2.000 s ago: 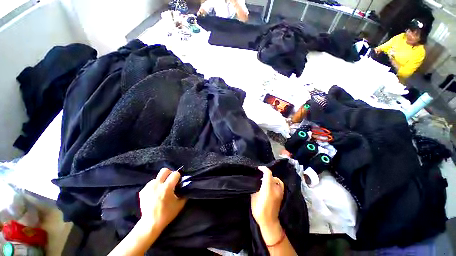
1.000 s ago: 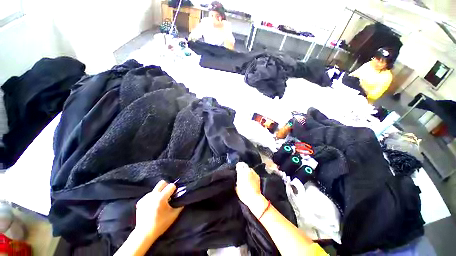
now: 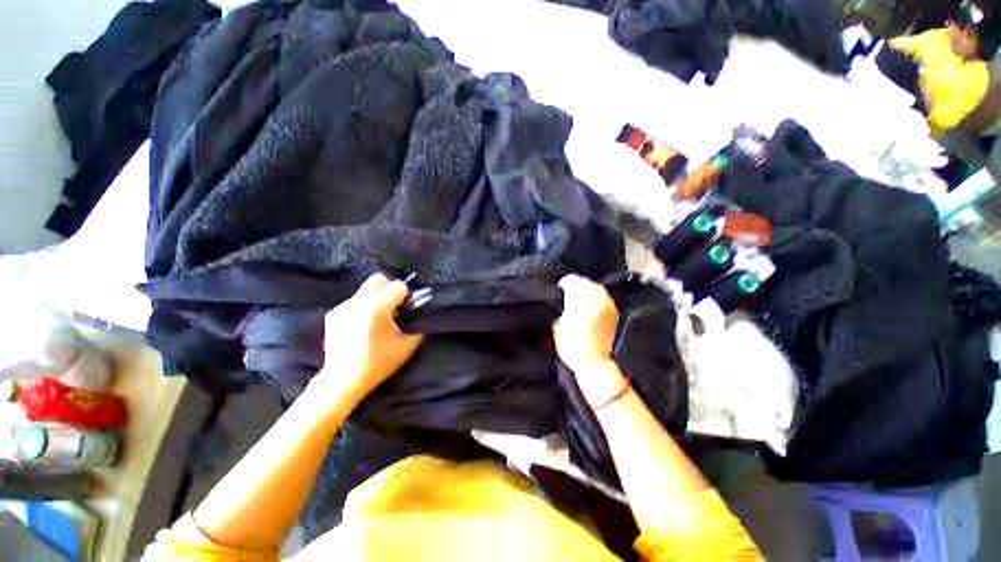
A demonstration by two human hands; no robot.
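A large black garment (image 3: 307,154) with rough nubbly cloth and smooth lining lies heaped in front of me and hangs over the table edge. My left hand (image 3: 371,335) grips a fold of it at centre left. A small silvery metal piece, perhaps thread snips (image 3: 418,298), shows at that hand, with a thin needle-like tip above the fingers. My right hand (image 3: 587,321) grips the same edge further right, and the cloth is stretched straight between both hands. No thread can be made out.
Right of the heap are black thread cones (image 3: 719,258), red-orange scissors (image 3: 749,228), a crumpled white bag (image 3: 738,373) and a second black garment pile (image 3: 867,318). A cabinet (image 3: 148,423) at left holds a red bottle (image 3: 77,404). A person in yellow (image 3: 949,82) is at far right.
The view has tilted down, showing my yellow clothing and the cabinet. The garment edge, raised and bunched near my right hand a second ago, is now straight between my hands, which are further apart.
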